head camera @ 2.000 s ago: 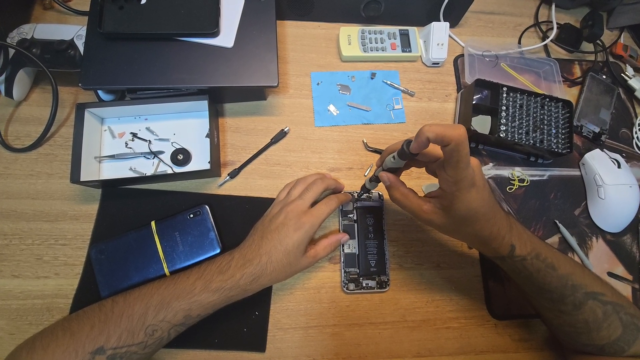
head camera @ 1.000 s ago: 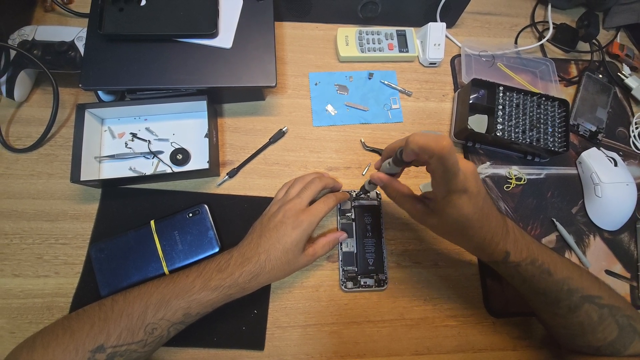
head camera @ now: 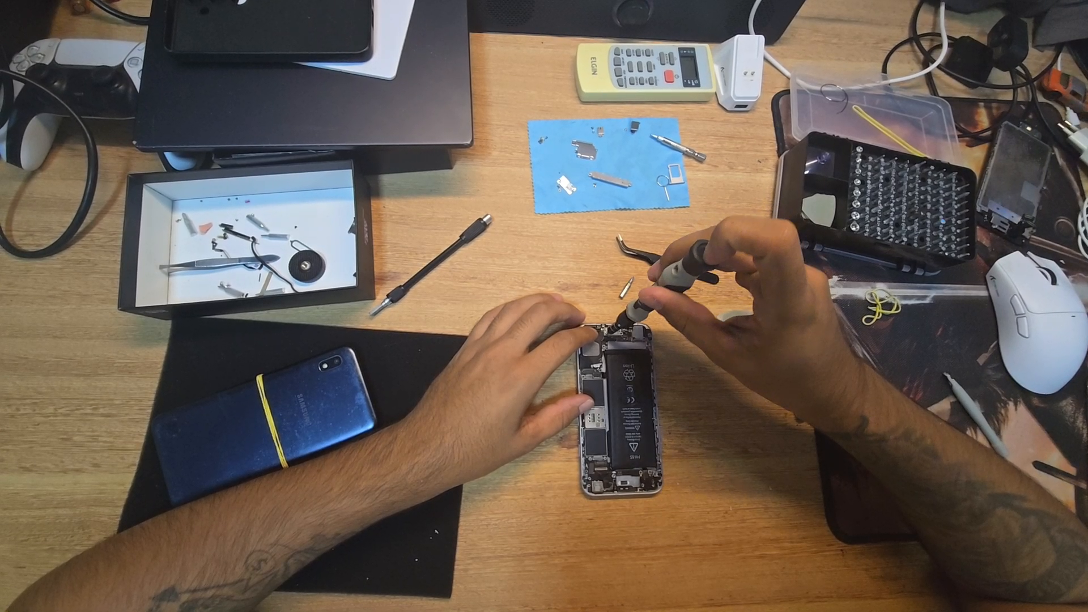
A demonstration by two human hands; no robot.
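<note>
An opened smartphone [head camera: 631, 408], its battery and boards exposed, lies upright on the wooden table. My left hand [head camera: 518, 382] steadies it, fingertips at its upper left edge and thumb on its left side. My right hand [head camera: 748, 314] holds a grey and black precision screwdriver [head camera: 677, 274], tilted, with its tip at the phone's top edge. The exact screw or part under the tip is hidden. Black curved tweezers [head camera: 637, 252] lie partly behind my right fingers. A small screwdriver bit [head camera: 626, 287] rests just above the phone.
A blue cloth [head camera: 612, 191] holds small metal parts. Left are an open box [head camera: 365, 255] with tweezers and parts, a flexible shaft [head camera: 435, 263], and a blue phone [head camera: 323, 416] on a black mat [head camera: 374, 544]. Right are a bit case [head camera: 914, 200] and a white mouse [head camera: 1039, 323].
</note>
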